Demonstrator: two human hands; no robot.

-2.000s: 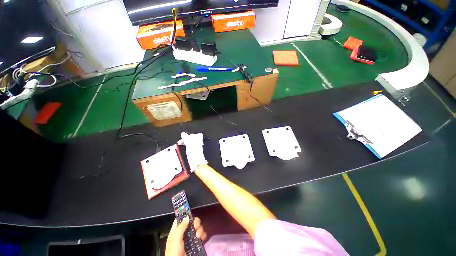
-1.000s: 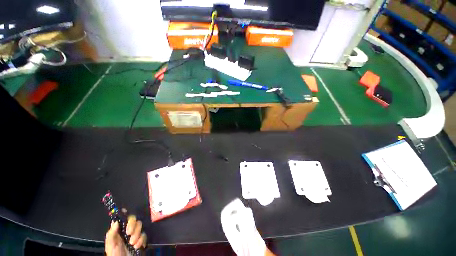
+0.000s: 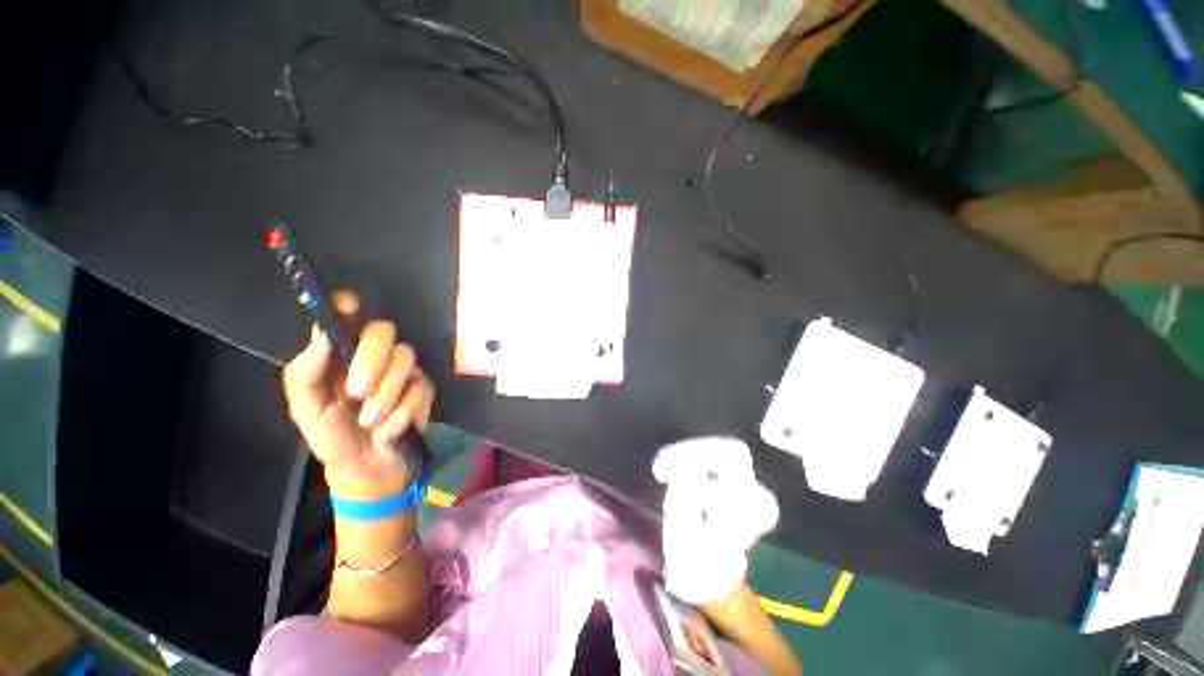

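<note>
A white flat unit (image 3: 544, 297) lies on a red-orange tray on the black bench, with a black cable plug (image 3: 559, 198) and a thin lead at its far edge. My left hand (image 3: 359, 390), bare with a blue wrist band, holds a black remote control (image 3: 306, 287) left of the unit. My right hand (image 3: 714, 518), in a white glove, is near the bench's front edge, between the first unit and a second white unit (image 3: 845, 407). Its fingers are blurred, and I cannot tell if it holds anything. A third white unit (image 3: 988, 469) lies further right.
A clipboard with paper (image 3: 1146, 548) lies at the bench's right end. Black cables (image 3: 502, 60) run over the bench. A wooden-sided table (image 3: 1056, 218) stands behind, with a blue marker (image 3: 1170, 37) on its green top. An open black bin (image 3: 198, 449) is below the bench at left.
The view has tilted down and turned. My left hand still holds the remote, now higher beside the tray unit. My gloved right hand remains near the front edge. The units look unmoved on the bench.
</note>
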